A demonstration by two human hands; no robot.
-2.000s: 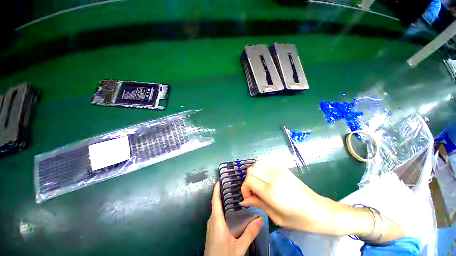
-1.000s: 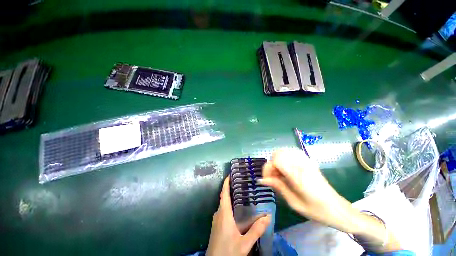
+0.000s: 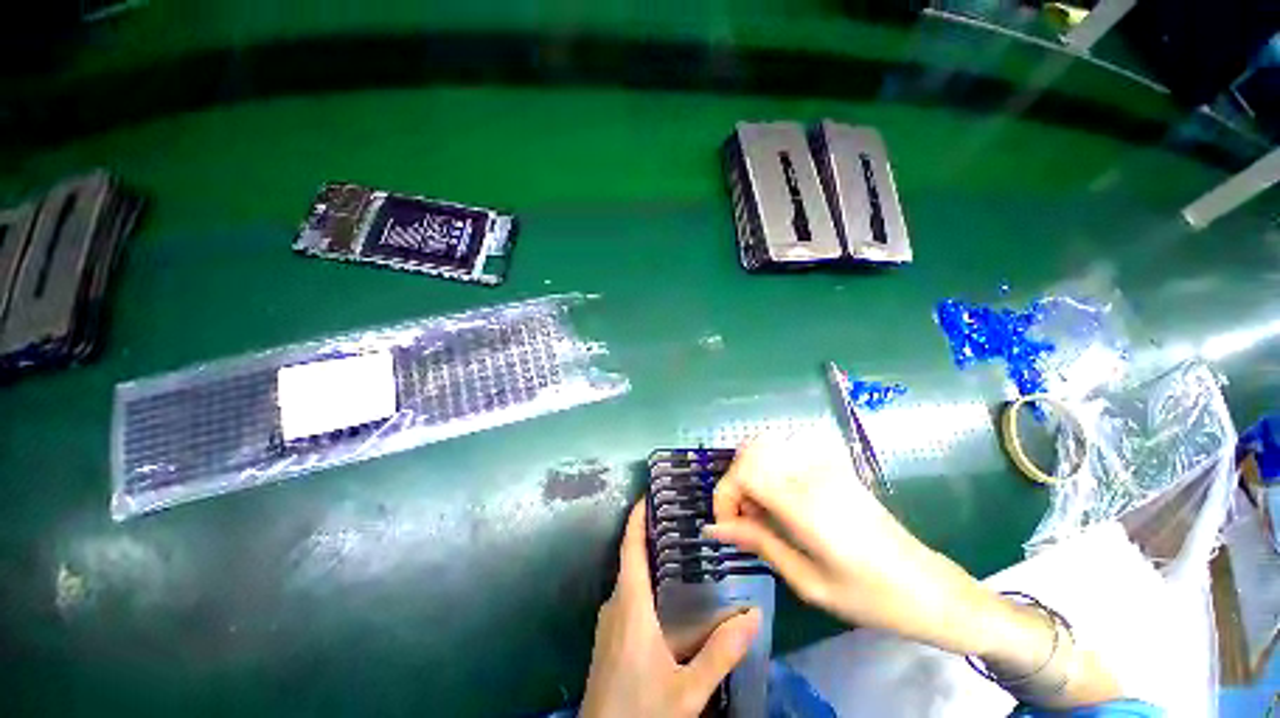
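The fanned stack of grey phone housings [image 3: 688, 596] stands at the lower centre, its dark ends showing in steps. My left hand [image 3: 653, 659] holds the stack from below, fingers along its left side and thumb on the top housing's face. My right hand [image 3: 786, 512] is over the stack's right side, fingertips pinched together at the dark ends. Little blue shows by the fingers, and whether they hold a blue film tab is hidden. The silver tweezers [image 3: 856, 425] lie on the mat right of the stack.
A die-cut sheet [image 3: 477, 368] lies left, a phone chassis [image 3: 421, 234] behind it. Housing stacks stand at back centre [image 3: 789, 197] and left edge [image 3: 56, 274]. Blue film tabs [image 3: 990, 337], a tape roll [image 3: 1043, 439], a dotted clear strip [image 3: 934, 429] and crumpled plastic [image 3: 1151, 435] lie right.
My right hand went up and right off the dark ends, then came back down and left onto them. My left hand keeps its hold. The view has shifted slightly.
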